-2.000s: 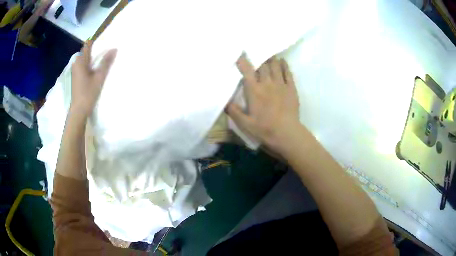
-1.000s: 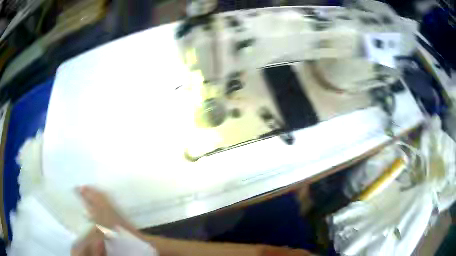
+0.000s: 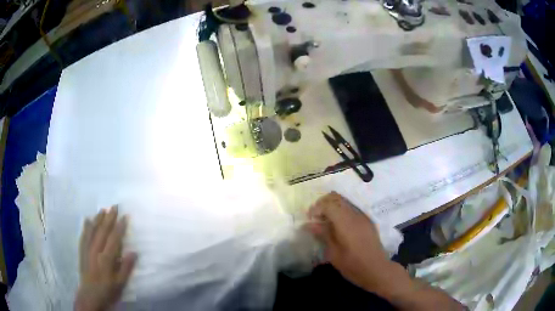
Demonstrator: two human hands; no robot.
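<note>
A large limp white garment panel (image 3: 201,267) lies over the front edge of the white table and hangs towards my lap. My left hand (image 3: 104,258) lies flat on it at the left, fingers spread. My right hand (image 3: 344,237) pinches the cloth's right end in front of the machine bed. The sewing machine (image 3: 365,36) stands behind, its lit needle area (image 3: 258,130) beyond the cloth. The cloth's near edge blurs into the bright table.
Black thread snips (image 3: 348,155) lie on the bed beside a flat black pad (image 3: 368,115). Scissors (image 3: 494,130) are at the machine's right end. White cloth heaps lie at right (image 3: 487,261) and at the left edge (image 3: 29,212). A printed ruler (image 3: 438,184) runs along the front edge.
The view has swung right to the machine. My left hand has come into view, flat on the cloth. My right hand has moved right, and the cloth now spreads across the table front.
</note>
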